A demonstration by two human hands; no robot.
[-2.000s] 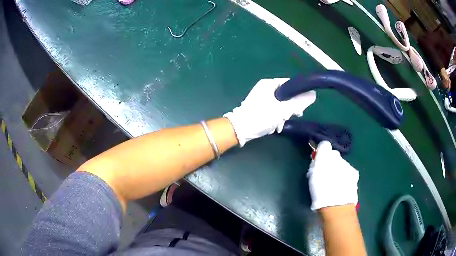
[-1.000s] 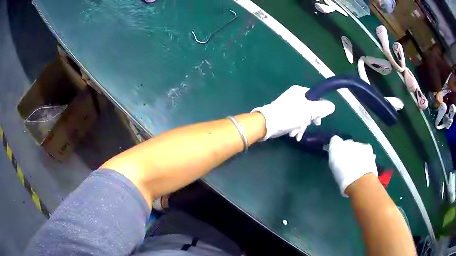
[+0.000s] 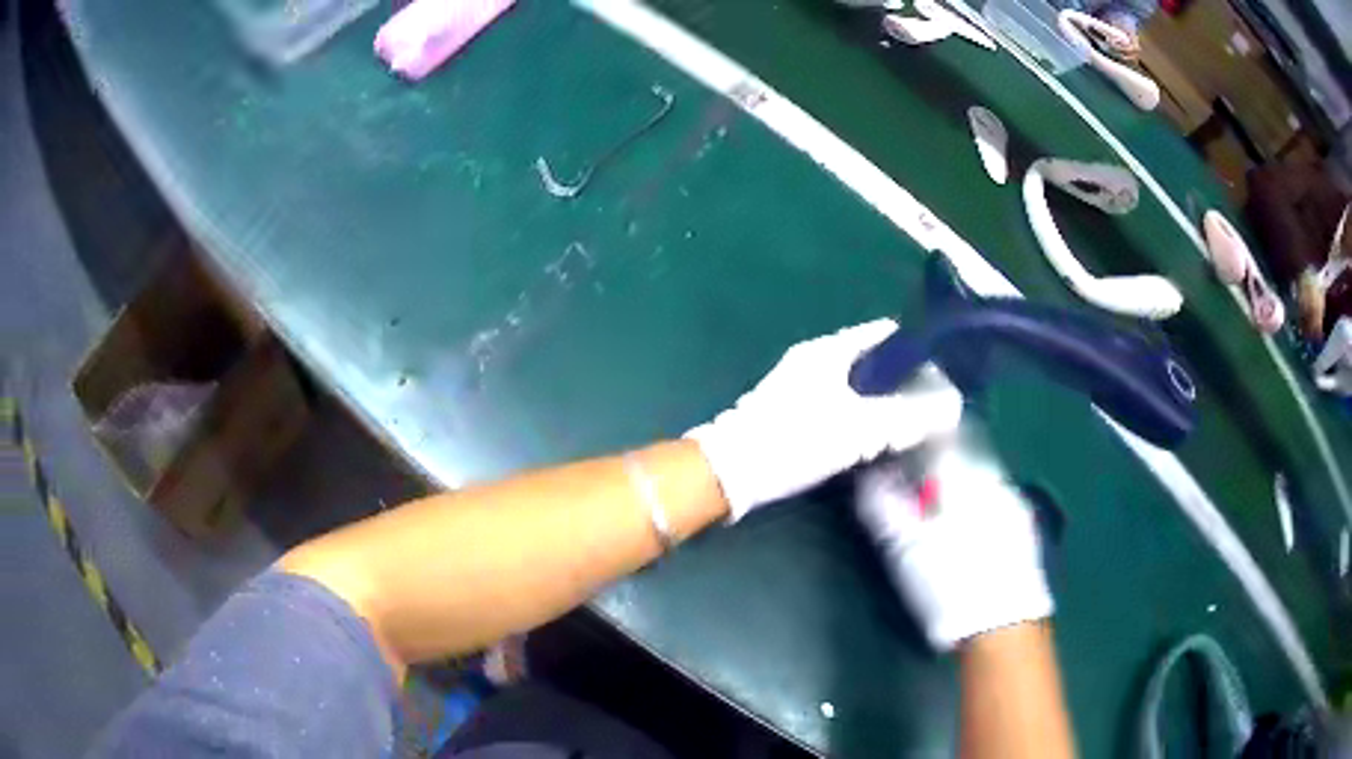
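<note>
A navy neck fan [image 3: 1060,341] is held over the bench's right part, its ring-marked end pointing right over the pale rail. My left hand [image 3: 830,415], in a white glove, is closed around one part of its band. My right hand [image 3: 956,541], also gloved and blurred, is close against the left hand, below the band. A bit of red tool grip [image 3: 928,495] shows at the right hand; the rest of the tool is hidden. A dark part shows behind the right hand, too blurred to tell.
A metal hook [image 3: 601,156] and a pink wrapped block [image 3: 438,33] lie on the green bench. White fans [image 3: 1090,274] lie on the belt beyond the rail. A grey-green fan [image 3: 1186,682] is at the lower right. A carton [image 3: 186,408] stands on the floor.
The right hand has moved left and closer to the left hand. The fan's ring-marked face shows again. The view has shifted, bringing the pink block further into it.
</note>
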